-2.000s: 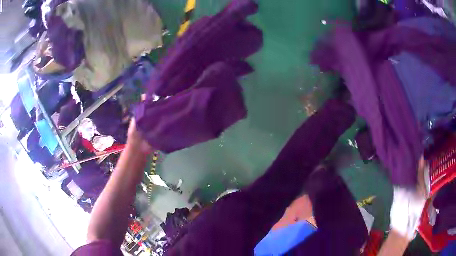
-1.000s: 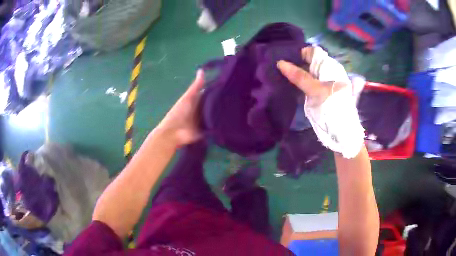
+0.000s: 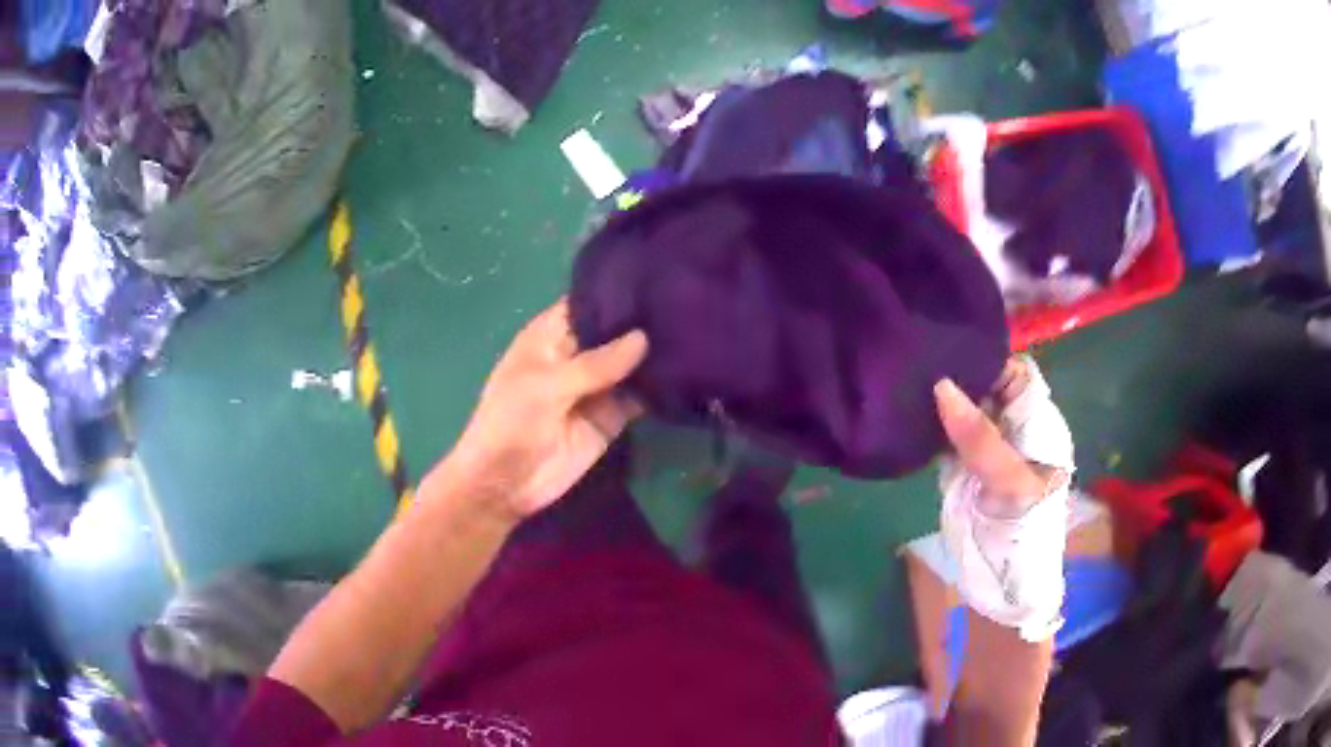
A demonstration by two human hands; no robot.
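Note:
A folded dark purple garment piece is held up in front of me, above the floor, and forms a rounded bundle. My bare left hand grips its left end, thumb on top. My right hand, in a white glove with the thumb bare, grips its right end. The fingers of both hands are partly hidden behind the cloth. More dark and blue-grey cut pieces lie on the floor behind the bundle.
A red basket with dark cloth stands at the right. A grey-green sack and shiny bagged garments lie at the left. Yellow-black tape crosses the green floor. A carton is at the lower right.
The purple cloth, held as separate pieces two seconds ago, is now one bundle stretched between both hands. Since one second ago my hands have moved apart and lower. The view has shifted.

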